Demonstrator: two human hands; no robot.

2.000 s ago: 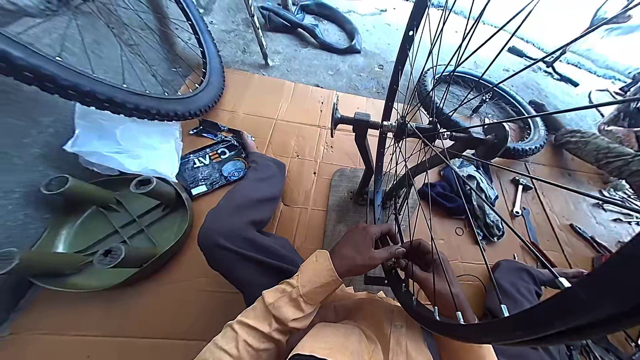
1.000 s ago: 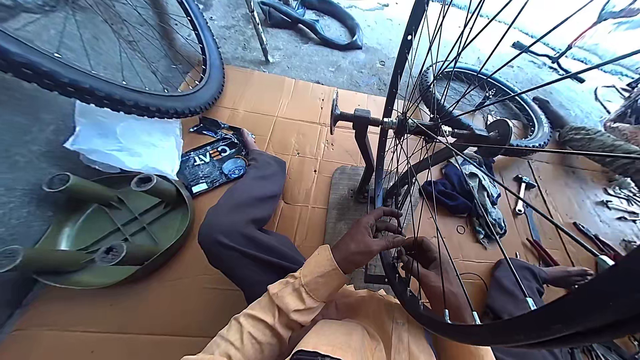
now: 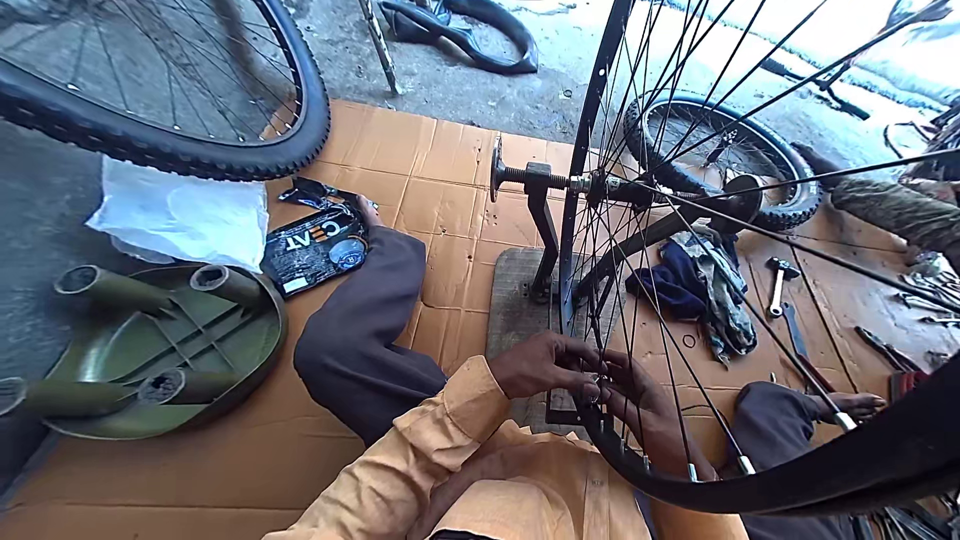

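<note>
A black spoked bicycle wheel rim (image 3: 787, 487) without a tyre is mounted in a metal truing stand (image 3: 541, 217) on a wooden base (image 3: 517, 300). My left hand (image 3: 551, 365) is at the rim's near side, its thumb and fingertips closed around a small metal piece by a spoke end, perhaps a spoke nipple or spoke wrench. Partly behind the spokes, my right hand (image 3: 637, 390) reaches to the same spot, its fingertips touching that piece. The fingers overlap and hide much of it. The wheel's hub (image 3: 600, 187) sits between the stand's arms.
An upturned green plastic stool (image 3: 225, 337), a white plastic bag (image 3: 180, 210) and a black CEAT package (image 3: 322, 247) lie left. A tyred wheel (image 3: 307, 142) stands upper left, another (image 3: 806, 195) lies at the back. Cloths (image 3: 690, 285), a hammer (image 3: 780, 285) and pliers (image 3: 885, 349) are right, near another person's leg (image 3: 892, 210).
The spokes and rim have shifted, so the wheel has turned a little. My left hand's fingers have moved slightly about the spoke end. Both hands stay at the rim.
</note>
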